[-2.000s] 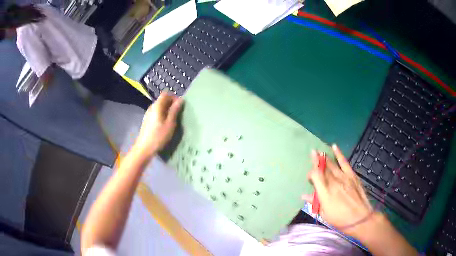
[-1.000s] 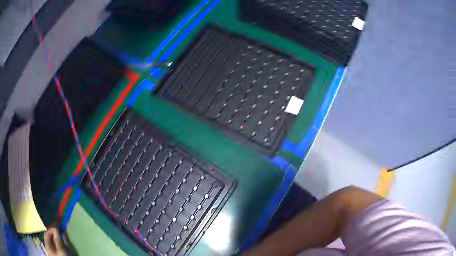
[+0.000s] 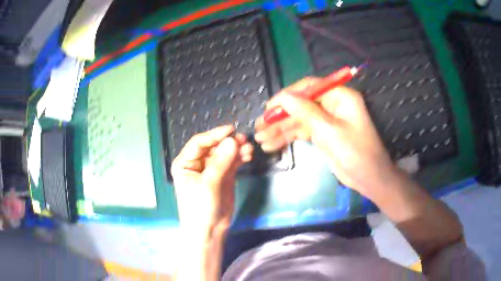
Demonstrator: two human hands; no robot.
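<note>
My left hand [image 3: 206, 159] is over the front part of the middle black tray [image 3: 214, 71], thumb and fingertips pinched together. A tiny dark piece, blurred, seems to show between the fingertips. My right hand [image 3: 335, 126] is just to its right and holds the red probe [image 3: 318, 92] across the fingers. The probe's pale wired end points up and right; its other end is near the left fingertips. Rows of small silvery dots show in the tray pockets.
The pale green mat [image 3: 123, 137] with scattered dark parts lies left of the middle tray. A black tray [image 3: 404, 71] is behind my right hand, another [image 3: 483, 71] at far right, one [image 3: 55, 170] at far left. White papers [image 3: 63, 90] lie at back left. Blue tape edges the bench.
The green mat, held by both hands two seconds ago, now lies on the bench left of the middle tray. The view swung right, then back. Both hands are now together over the middle tray.
</note>
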